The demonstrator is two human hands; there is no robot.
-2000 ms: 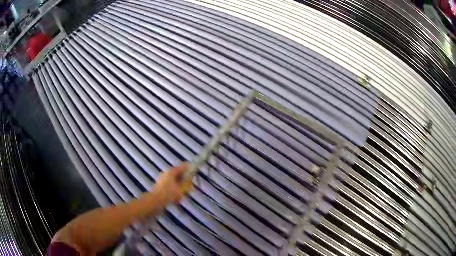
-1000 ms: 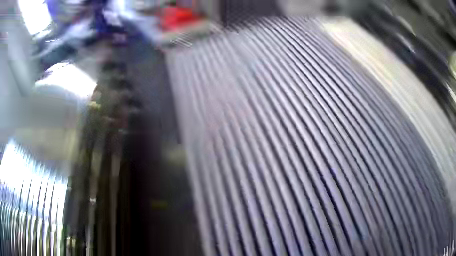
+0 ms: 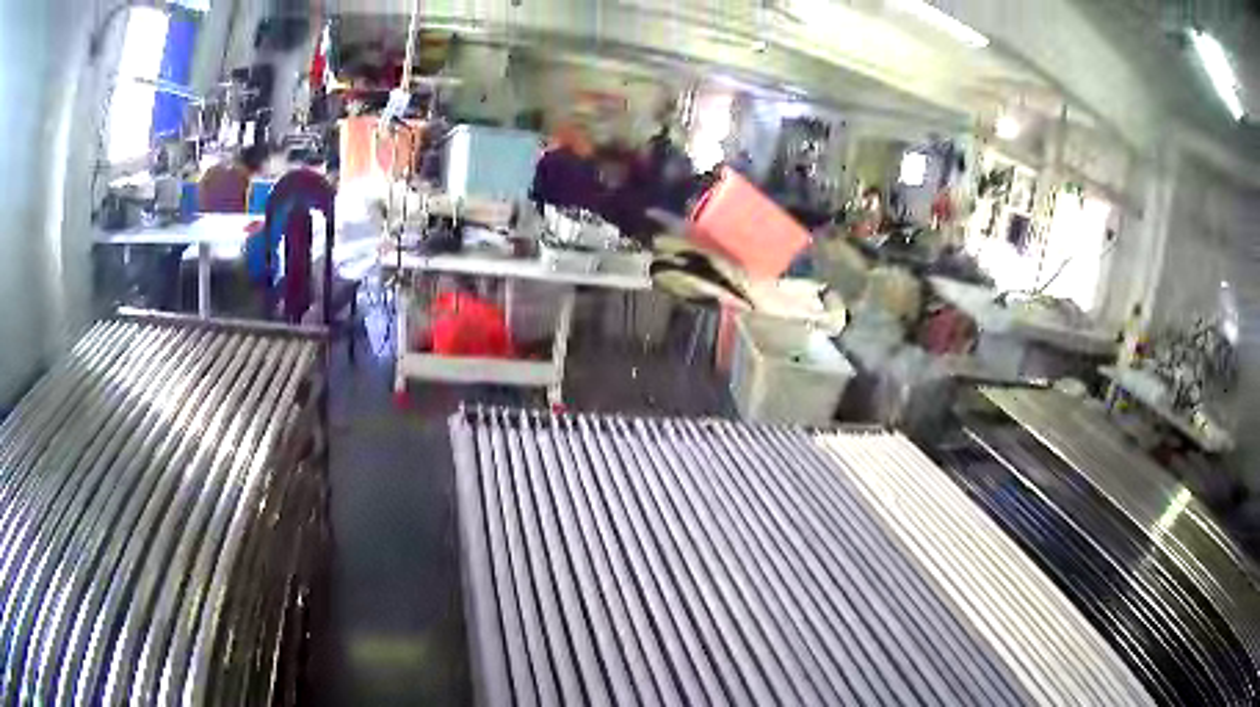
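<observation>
Neither of my hands is in the picture. Nearest in front of me lies a broad rack of parallel tubes covered in lavender-grey cloth [image 3: 663, 553], ribbed, with dark gaps between the tubes. Cream-white cloth [image 3: 967, 532] covers the tubes along its right side. The near end of the rack is cut off by the lower edge of the picture. No metal frame shows on the cloth.
Racks of bare shiny tubes stand at left [image 3: 166, 442] and right [image 3: 1133, 511]. A dark aisle [image 3: 380, 553] runs between the left rack and the cloth. Beyond are a white table [image 3: 484, 370] with a red bundle [image 3: 470, 325], a pale tub [image 3: 788, 376] and a pink tub [image 3: 749, 225].
The view has swung up and left from the cloth to the workshop. My left hand and the metal frame, seen two seconds ago, are out of the picture.
</observation>
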